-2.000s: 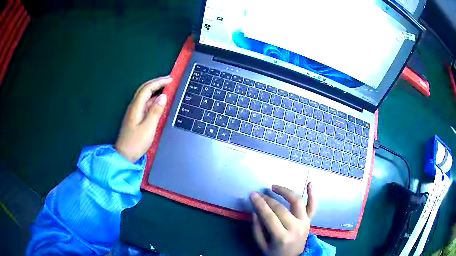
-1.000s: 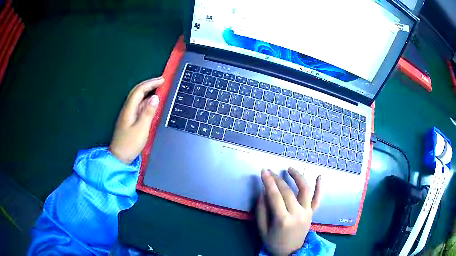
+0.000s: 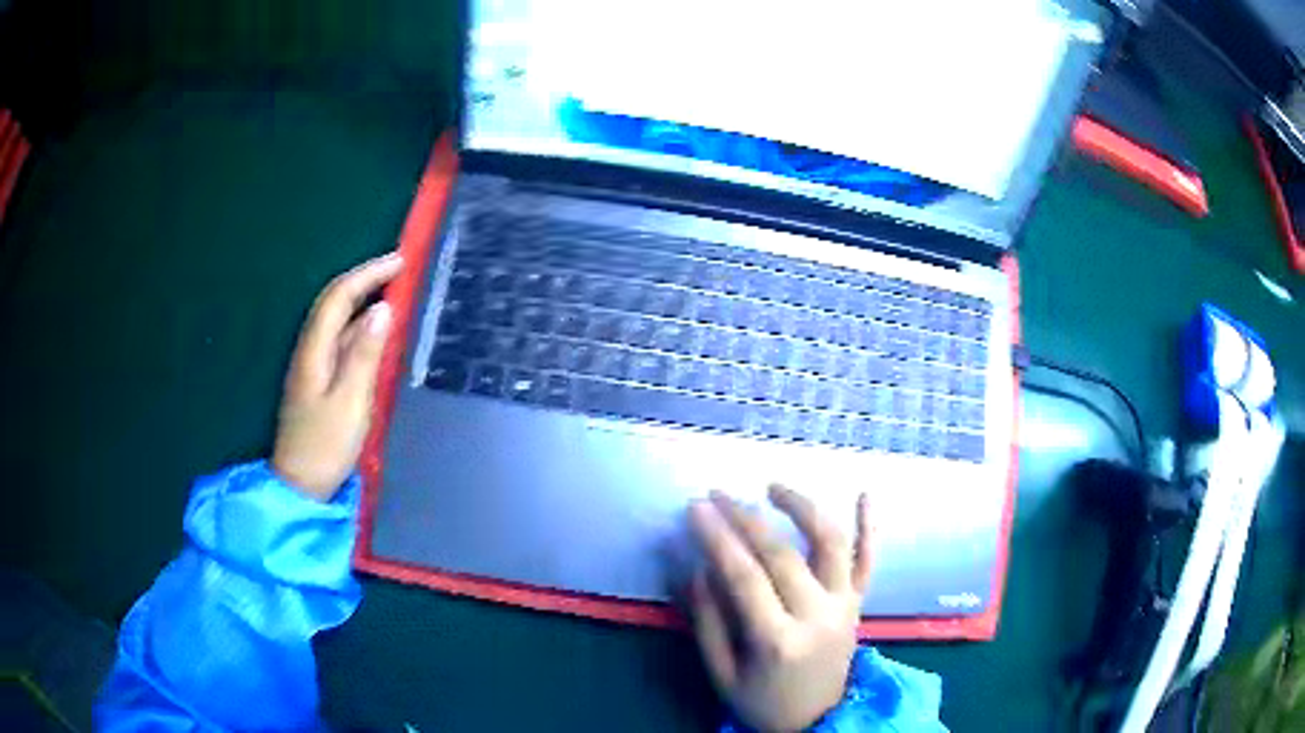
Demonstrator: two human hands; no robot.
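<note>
The open grey laptop [image 3: 487,480] lies in a red foam tray [image 3: 501,589]. Its screen [image 3: 802,86] shows a large white window over a blue-swirl desktop. The dark keyboard [image 3: 716,337] is blurred. My right hand [image 3: 780,602] rests its fingertips on the touchpad area below the keys, fingers spread and holding nothing. My left hand [image 3: 332,380] lies at the tray's left edge, thumb and fingertips against it, fingers slightly apart. The left hand does not visibly grip anything. A thin black cable [image 3: 1095,375] goes into the laptop's right side.
A black barcode scanner [image 3: 1113,551] lies right of the laptop. Beside it are a blue label holder [image 3: 1205,370] and long white backing strips [image 3: 1209,573]. A red tray piece [image 3: 1142,165] is at the back right. Red trays [image 3: 12,161] show at the far left edge.
The view has shifted, so the laptop, tray and both hands sit further left in the picture, and the picture is more blurred. The left hand stays at the tray's edge, the right at the touchpad.
</note>
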